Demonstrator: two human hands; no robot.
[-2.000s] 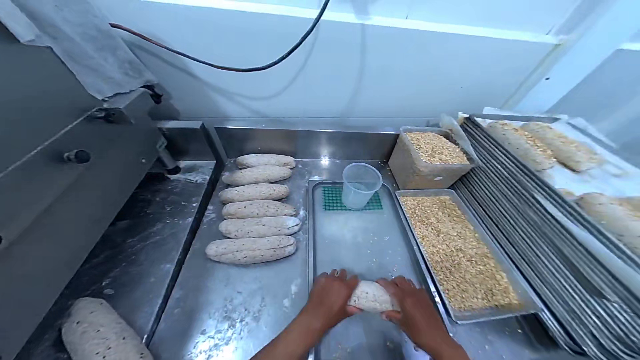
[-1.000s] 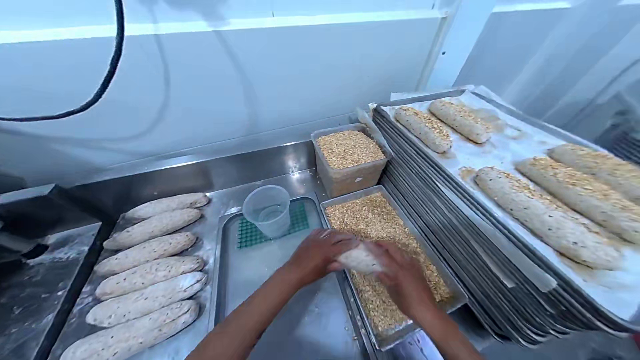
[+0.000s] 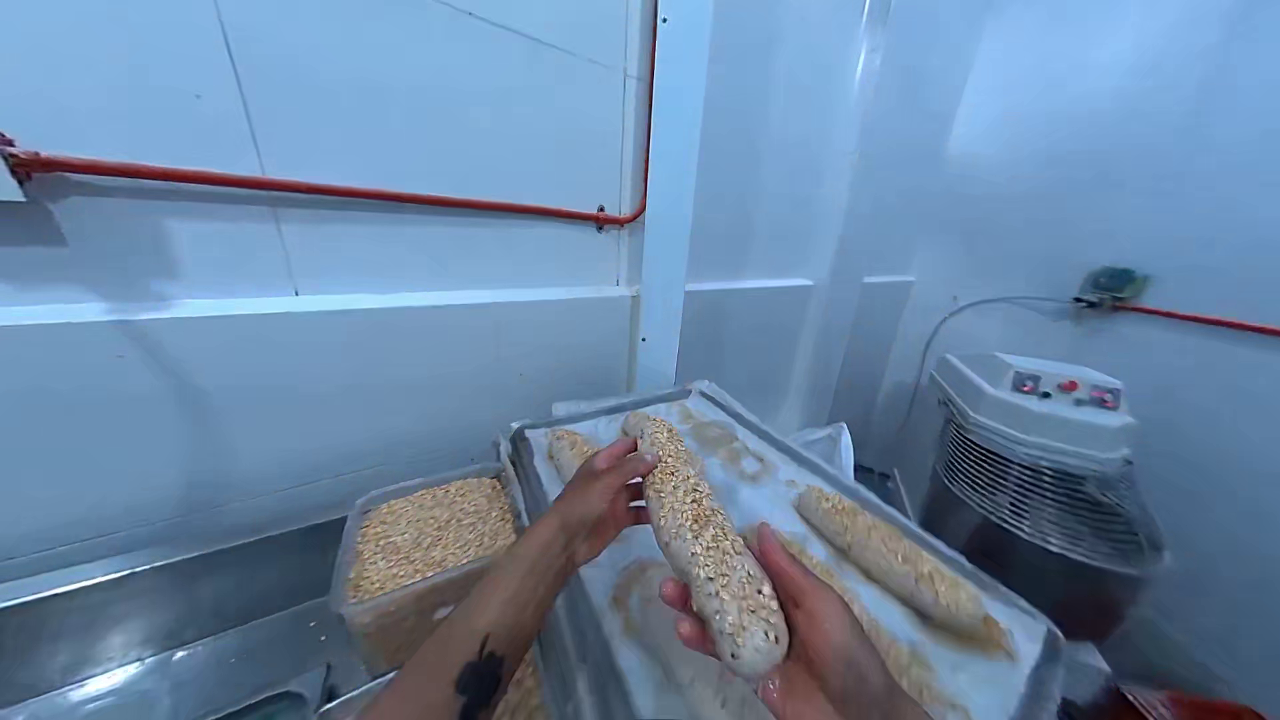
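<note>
A long dough loaf coated with oat flakes (image 3: pixel 705 550) is held in both hands above a tray lined with white baking paper (image 3: pixel 735 450). My left hand (image 3: pixel 605 495) grips its far end from the left side. Around the near end, my right hand (image 3: pixel 785 630) has its fingers underneath and its thumb along the right side. Other flake-topped loaves lie on the paper: one (image 3: pixel 900 565) to the right, one (image 3: pixel 570 452) behind my left hand, and another partly hidden by my right hand.
A plastic tub of oat flakes (image 3: pixel 430 535) stands left of the tray, on a steel surface (image 3: pixel 230 650). Behind are white wall panels with a red pipe (image 3: pixel 330 188). A spiral dough mixer (image 3: pixel 1040 470) with a wire guard stands at the right.
The view has swung far to the right. Both hands have moved from over the pan of flakes to over the papered tray, and the dough they hold now shows a flake coating.
</note>
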